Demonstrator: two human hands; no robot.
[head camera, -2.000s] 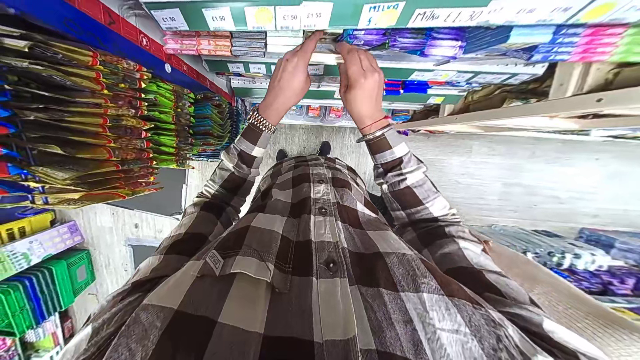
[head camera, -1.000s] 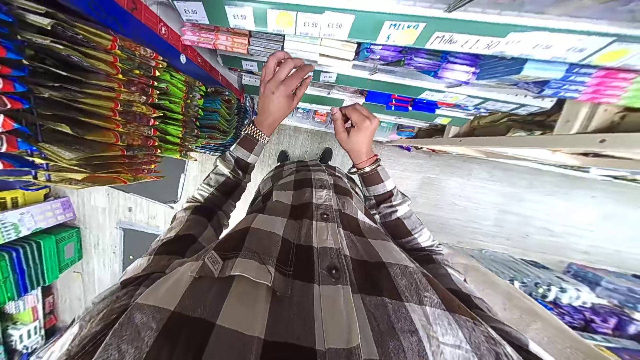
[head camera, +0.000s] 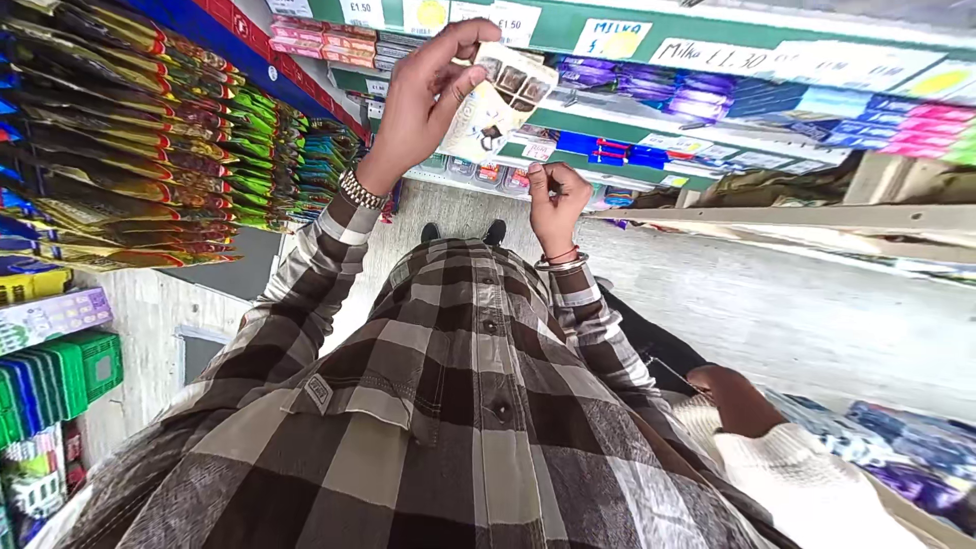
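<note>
My left hand (head camera: 427, 99), with a metal-banded watch at its wrist, holds a cream-coloured chocolate package (head camera: 499, 99) between thumb and fingers. The package is tilted and shows a picture of dark squares. It is in front of the shelf, below the price labels (head camera: 515, 24). To its right, lower down, is my right hand (head camera: 558, 202), with a bangle and a red cord at the wrist. Its fingers are curled and nothing shows in them. Purple packs (head camera: 701, 95) of chocolate lie on the shelf beyond.
Hanging bags of snacks (head camera: 122, 145) crowd the left side. Green crates (head camera: 99, 366) are at the lower left. A wooden rack (head camera: 801, 216) juts in at the right. Another person's hand (head camera: 736, 400), with a cream knitted sleeve, is close by at the lower right.
The cream package now shows plainly in my left hand. My two hands were close together at the shelf two seconds ago and are now apart. Another person's hand has come in at the lower right.
</note>
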